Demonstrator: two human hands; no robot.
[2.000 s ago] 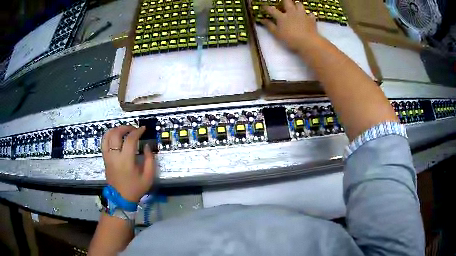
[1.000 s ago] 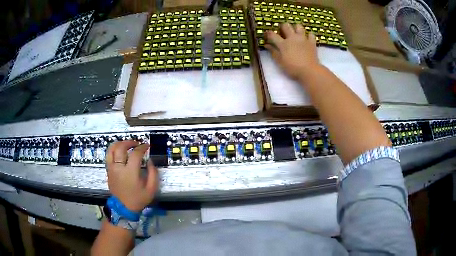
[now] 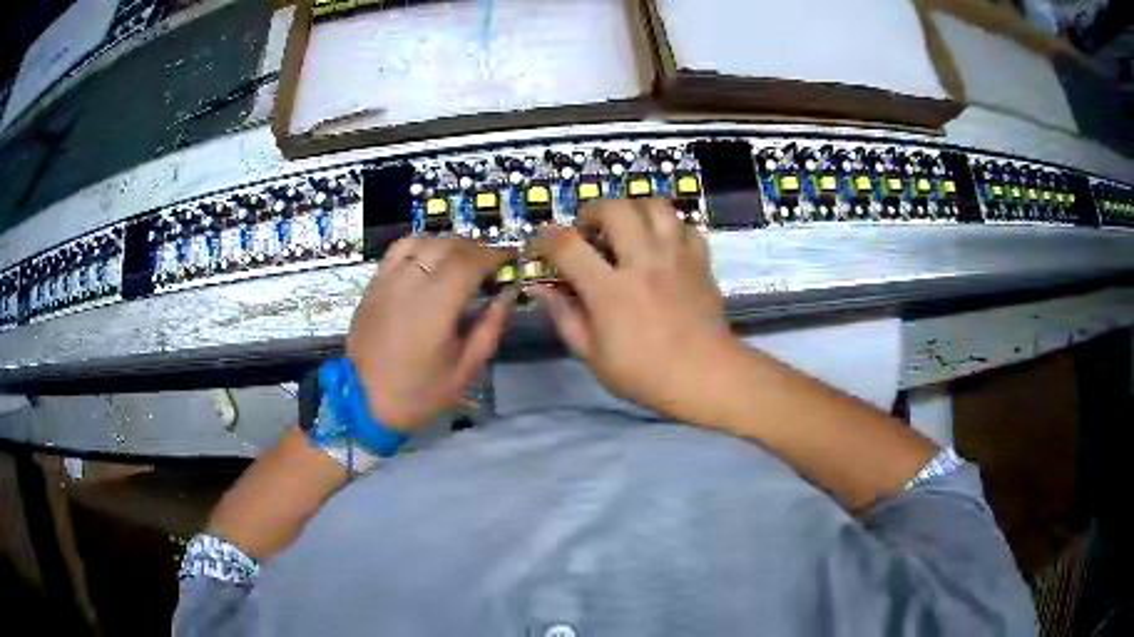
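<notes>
My left hand (image 3: 429, 326) and my right hand (image 3: 640, 299) are close together over the silver rail. Small yellow-topped transformers (image 3: 522, 270) show between their fingertips, and both hands grip them; the exact number is hidden by the fingers. Just behind, a circuit board panel (image 3: 497, 230) carries a row of yellow-topped transformers. To its left, past a black spacer (image 3: 387, 209), another panel (image 3: 255, 234) shows no yellow tops. A blue wrist strap (image 3: 352, 408) is on my left wrist.
The scuffed metal rail (image 3: 187, 311) runs across in front of the panels. Behind them stand two cardboard trays, left (image 3: 473, 128) and right (image 3: 808, 100), with white linings. More panels with yellow tops (image 3: 858, 187) lie to the right. Part of a white sheet (image 3: 821, 361) shows below the rail.
My right hand has come from the right tray down to the rail. My left hand has moved right to meet it, and both now hold transformers. The view has tilted down.
</notes>
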